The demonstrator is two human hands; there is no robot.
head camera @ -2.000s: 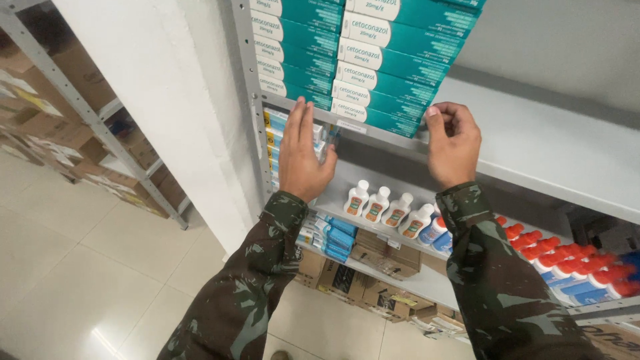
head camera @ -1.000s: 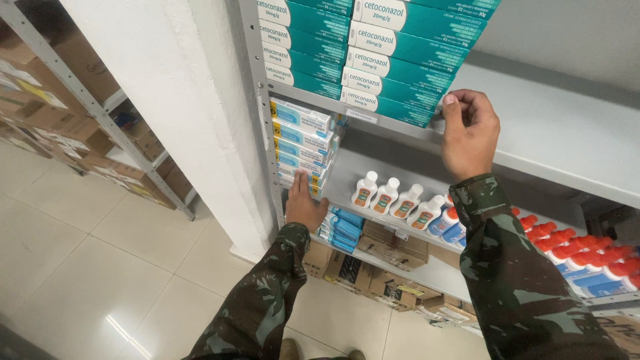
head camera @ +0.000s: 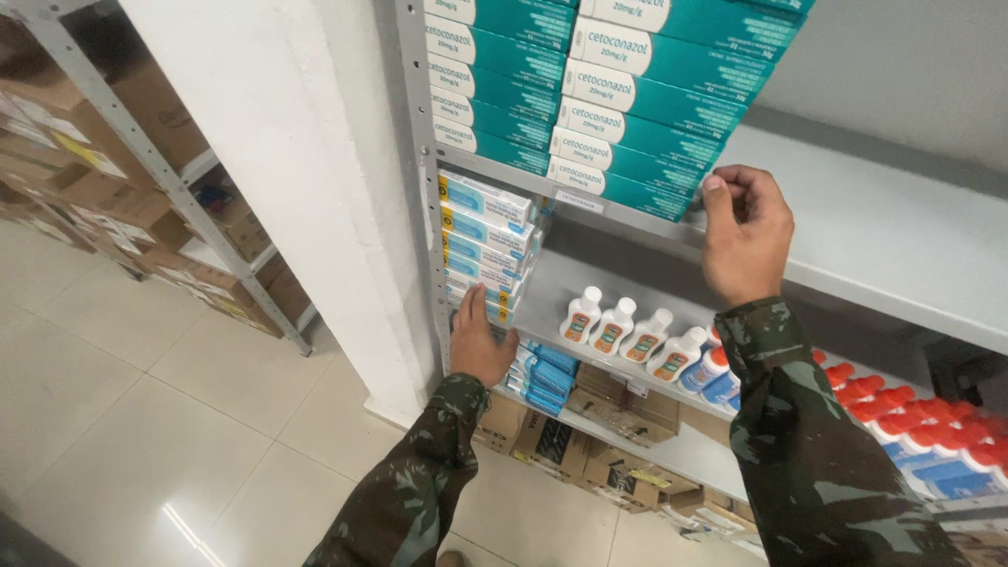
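On the upper shelf stand two columns of teal and white medicine cartons (head camera: 654, 118). My right hand (head camera: 748, 228) is at the lower right corner of these cartons, fingers curled at the shelf's front edge; whether it grips anything is not plain. One shelf lower, at the left post, white and light-blue cartons (head camera: 484, 236) are stacked. My left hand (head camera: 480, 339) rests its fingertips against the lowest of them, fingers extended and thumb apart, holding nothing. White bottles (head camera: 610, 325) with orange labels stand to the right of that stack.
Red-capped bottles (head camera: 937, 433) fill the right of the middle shelf. Blue packages (head camera: 543, 374) and cardboard boxes (head camera: 622, 472) lie lower down. A white pillar (head camera: 315, 157) rises left of the metal shelf post (head camera: 431, 181). Another rack holds cardboard boxes (head camera: 134, 213) at far left.
My left hand has moved down from the upper shelf's edge to the lower end of the white and light-blue stack. My right hand has stayed by the teal cartons' corner.
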